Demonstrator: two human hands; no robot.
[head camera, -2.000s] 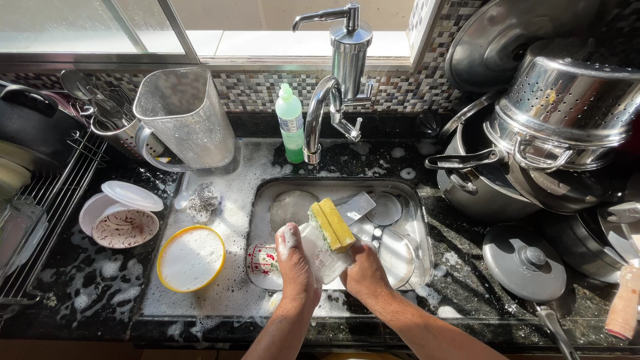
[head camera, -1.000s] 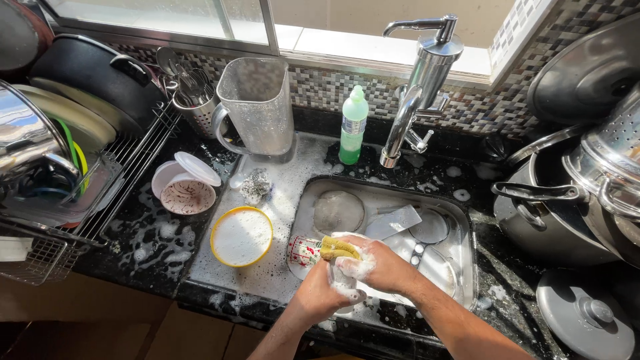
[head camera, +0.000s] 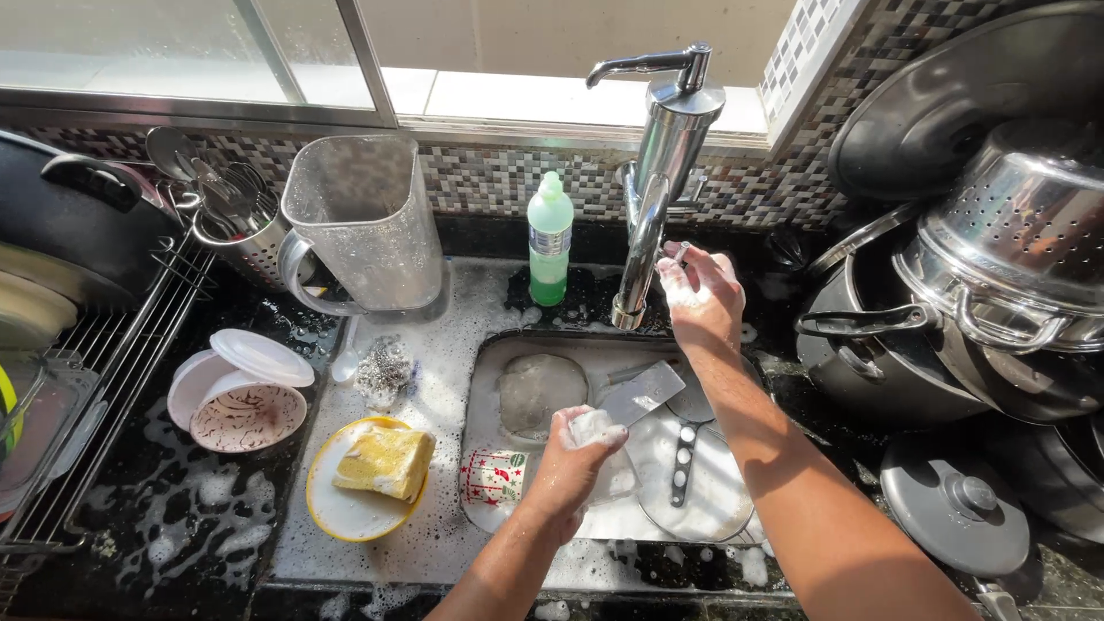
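My right hand (head camera: 703, 289), foamy, has its fingers on the tap's handle (head camera: 681, 252), beside the spout of the chrome faucet (head camera: 642, 250). Over the steel sink (head camera: 473, 405) my left hand (head camera: 582, 453) is closed around a clear plastic container (head camera: 617, 479), largely hidden by the hand. A soapy yellow sponge (head camera: 384, 463) rests on a yellow-rimmed dish of suds (head camera: 321, 496). In the sink lie a flat rectangular piece (head camera: 645, 392), a round lid-like piece (head camera: 542, 392), a patterned cup (head camera: 493, 477) and a utensil with a dotted handle (head camera: 683, 466).
Behind the sink stand a green soap bottle (head camera: 549, 241) and a clear pitcher (head camera: 362, 224). Steel wool (head camera: 384, 373) and white tubs (head camera: 246, 410) sit at left, near a dish rack (head camera: 129, 345). Pots (head camera: 880, 362), a steel colander (head camera: 1026, 224) and a grey lid (head camera: 953, 509) crowd the right.
The sponge, in my hands before, now lies on the yellow-rimmed dish. My right hand has moved up to the tap handle. The view has shifted.
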